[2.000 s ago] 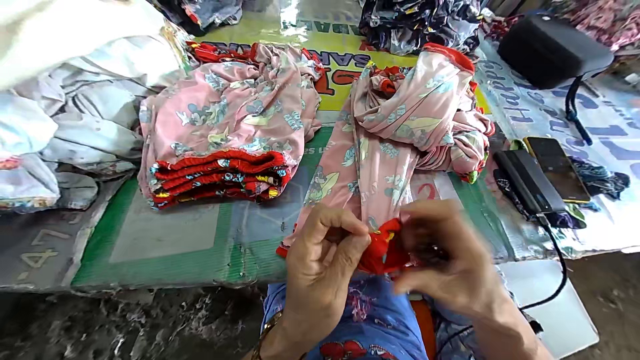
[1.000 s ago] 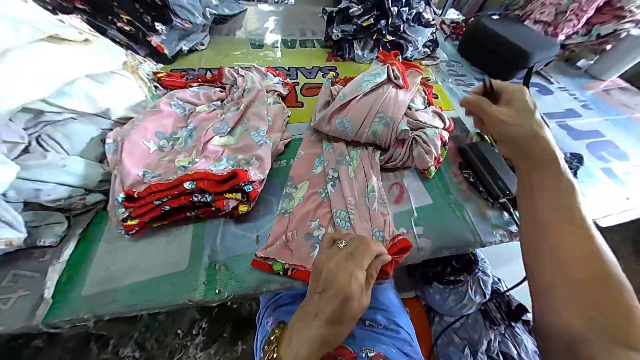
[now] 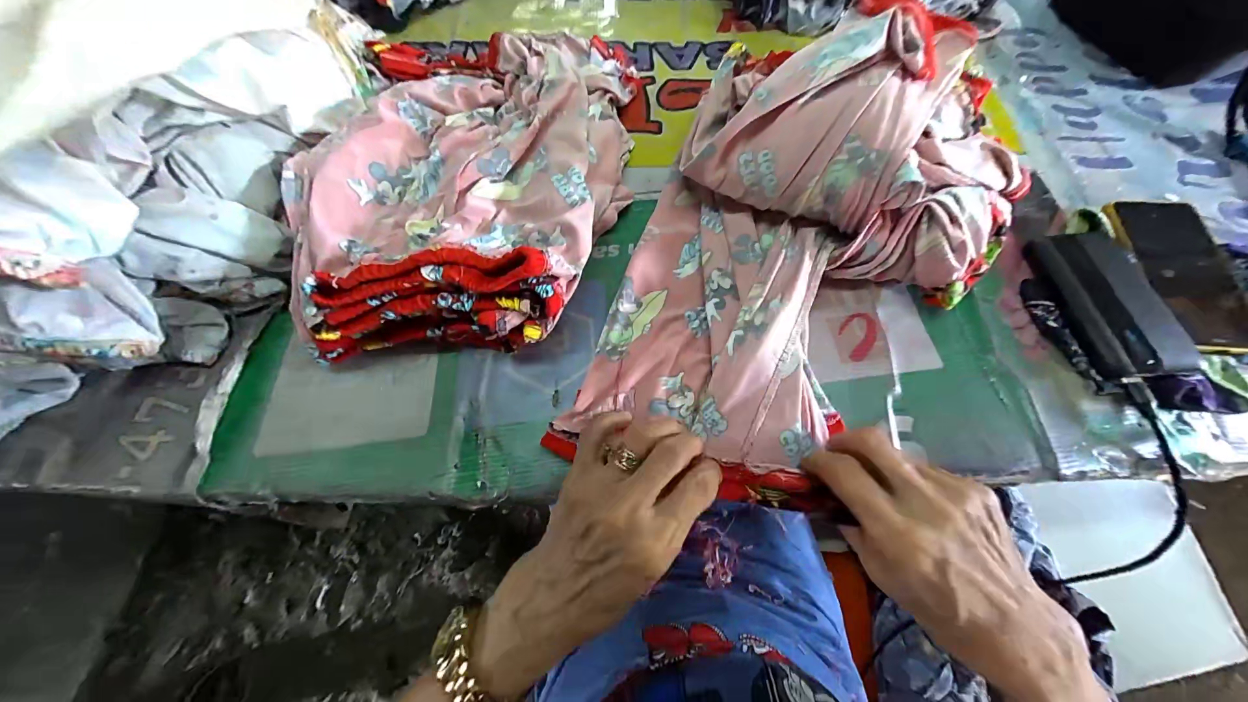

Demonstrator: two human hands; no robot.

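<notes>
A pink printed garment [image 3: 721, 322] with a red hem lies lengthwise toward me, its near end at the table edge. My left hand [image 3: 634, 497], wearing a ring and a gold bracelet, grips the left part of that hem, fingertips on top. At the hem's right end my right hand [image 3: 907, 526] pinches the red fabric [image 3: 770, 485] between fingers and thumb. The thumbs are partly hidden. Beyond, a bunched heap of pink fabric [image 3: 848, 156] rests on the same garment. A folded stack of pink garments [image 3: 458, 195] with red edges is to the left.
Pale grey cloth [image 3: 195, 214] is heaped at the far left. On the right lie a black power bank [image 3: 1111, 302] with a cable [image 3: 1170, 487] and a phone [image 3: 1185, 263]. A black case [image 3: 1141, 29] stands farther back. Plastic sheeting with printing covers the table [image 3: 361, 409].
My right hand has come back from near the black case to the hem's right end. My left hand stays at the hem. The view has moved closer to the table.
</notes>
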